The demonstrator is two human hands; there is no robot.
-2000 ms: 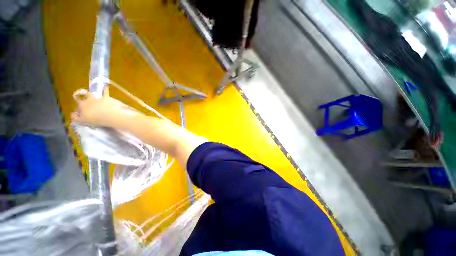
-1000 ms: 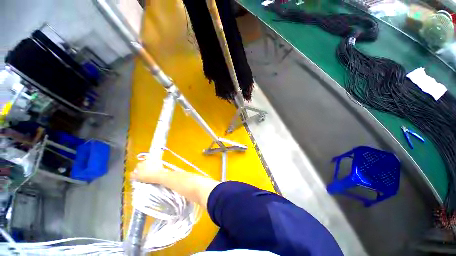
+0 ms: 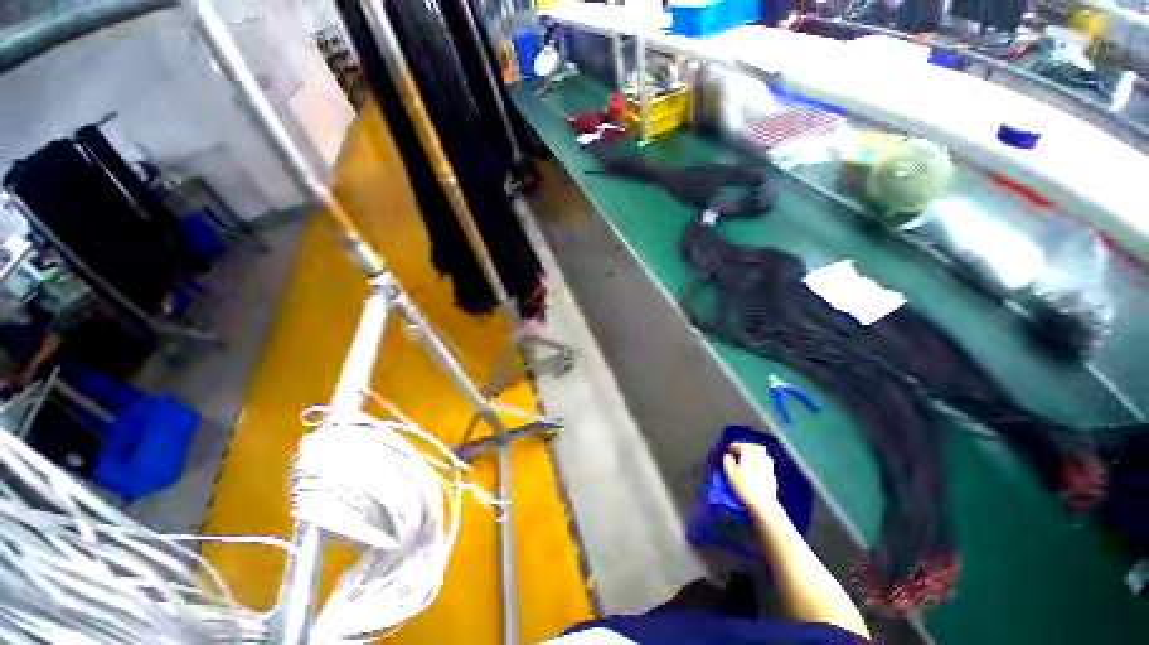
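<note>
A looped hank of white wires [image 3: 378,510] hangs around the silvery rack rail [image 3: 362,359] at lower left, with thin loose strands at its top. More white wires [image 3: 76,554] lie at the left edge. My right hand [image 3: 752,476] is away from the rail, in front of the blue stool. Its fingers look curled, and I see nothing in it. My left hand is not in view.
A green bench [image 3: 655,202] runs along the right, bearing black wires [image 3: 869,403] with red ends, white paper [image 3: 854,291] and blue-handled cutters [image 3: 794,398]. Black wires [image 3: 435,164] hang on a rack ahead. The blue stool [image 3: 718,517] stands beside the bench.
My right hand has let go at the white hank and rail and moved right towards the bench. The hank stays on the rail. The view has turned right, showing more bench.
</note>
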